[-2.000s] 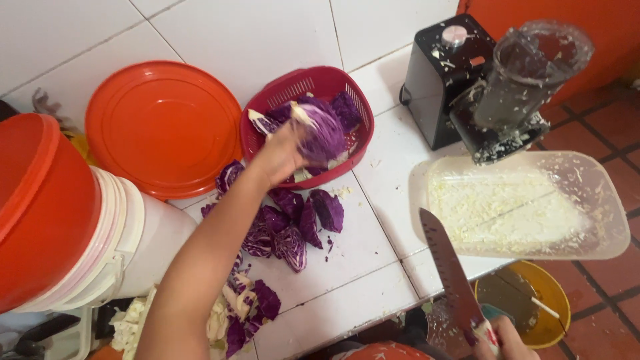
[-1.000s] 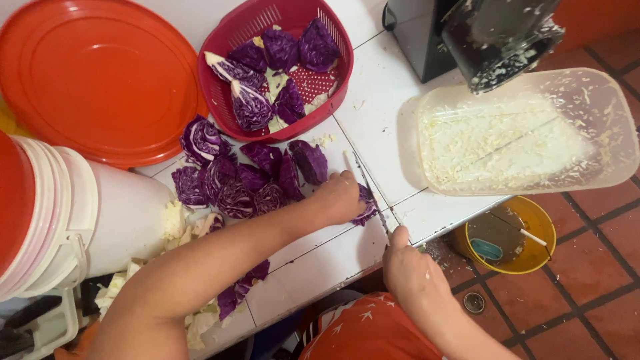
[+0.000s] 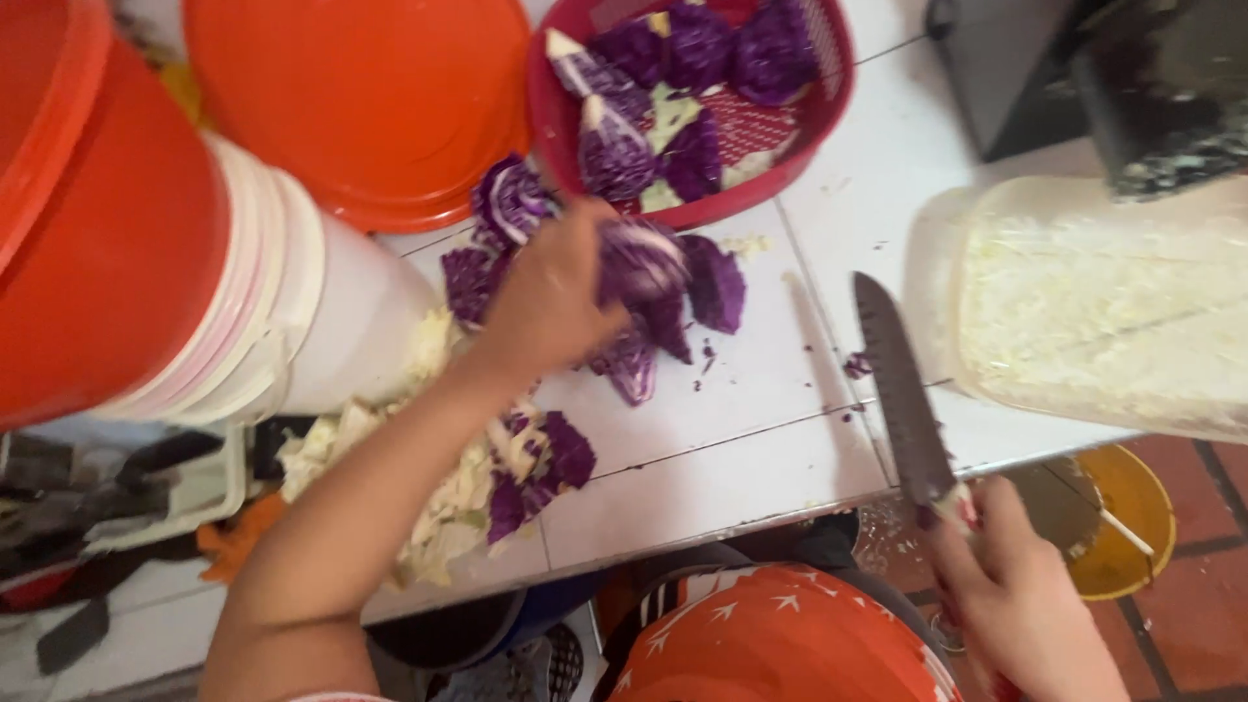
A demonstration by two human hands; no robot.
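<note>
My left hand (image 3: 556,297) is closed around a purple cabbage wedge (image 3: 639,258), blurred, over a heap of other wedges on the white tiled counter. My right hand (image 3: 1009,575) holds a kitchen knife (image 3: 902,390) by its handle, blade pointing up and away, above the counter's front edge. Several purple wedges (image 3: 697,49) lie in the dark pink perforated basket (image 3: 834,107) just beyond my left hand. Cut purple and pale cabbage pieces (image 3: 448,507) are piled beneath my left forearm. A small purple scrap (image 3: 857,366) lies beside the blade.
An orange lid (image 3: 370,97) and a white bucket with an orange top (image 3: 361,312) stand left. At right, a translucent tub (image 3: 1102,292) of shredded pale cabbage sits below a black machine (image 3: 1024,78). A yellow bucket (image 3: 1155,517) is below the counter edge.
My left hand has moved from beside the knife back to the heap, where it now holds a wedge. The knife has swung upright, away from the left hand.
</note>
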